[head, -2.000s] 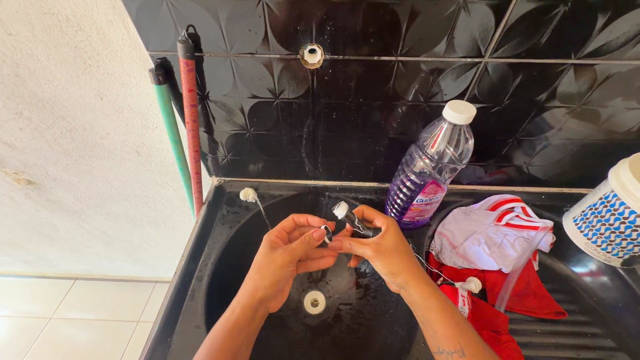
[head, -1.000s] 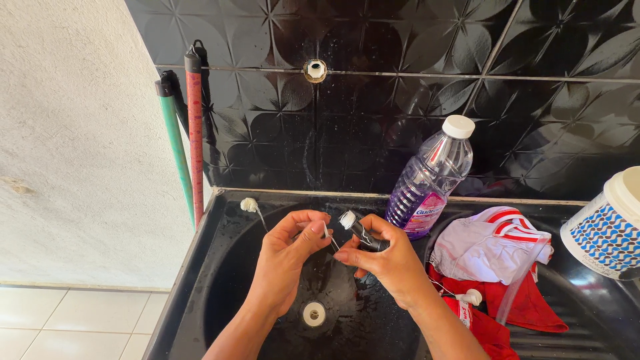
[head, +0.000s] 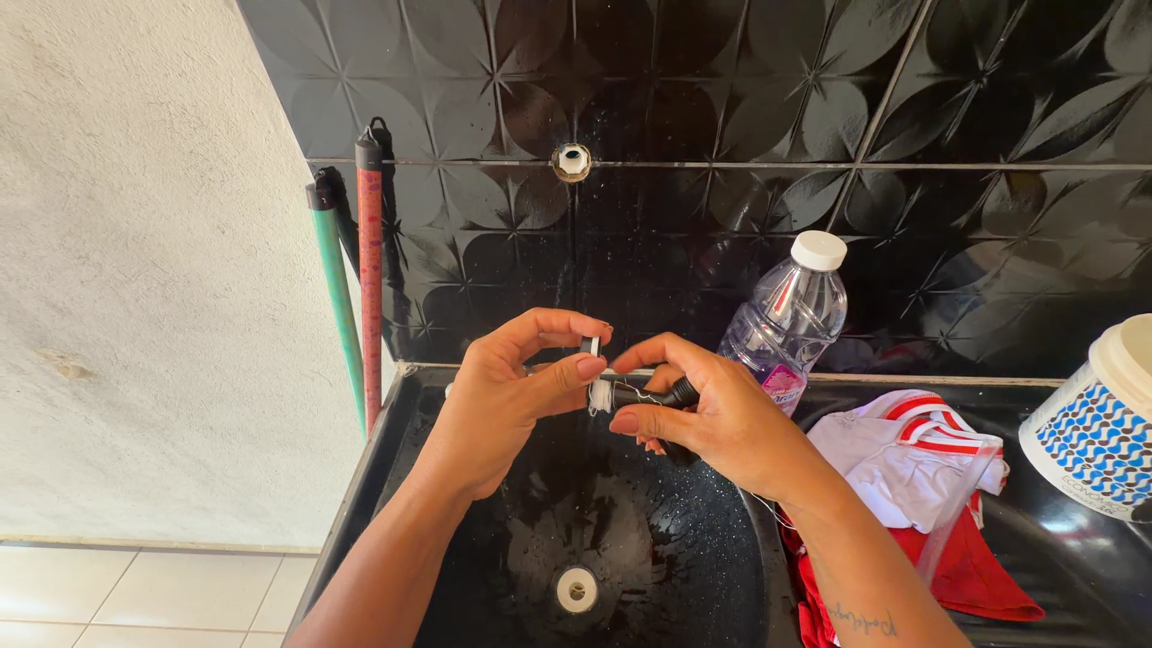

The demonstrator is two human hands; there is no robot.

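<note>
Over the black sink basin (head: 621, 531), my left hand (head: 517, 391) pinches a small black-and-white ring (head: 590, 346) between thumb and fingers. My right hand (head: 711, 405) grips a black plastic tap (head: 666, 394) that lies sideways, its end pointing left. White thread (head: 601, 396) is wound round that end, just below and right of the ring. A loose strand trails down past my right wrist. Above the sink, an open pipe fitting (head: 572, 163) shows in the black tiled wall.
A clear bottle of purple liquid (head: 783, 315) stands behind my right hand. White-and-red cloth (head: 909, 459) and red cloth (head: 981, 567) lie on the right ledge beside a patterned tub (head: 1093, 432). Red (head: 370, 288) and green (head: 337, 306) poles lean at the left. The drain (head: 577, 589) is below.
Both hands have moved up in the view, towards the sink's back edge. The thread-wound end is now beside my left fingers, and the small ring shows at my left fingertips.
</note>
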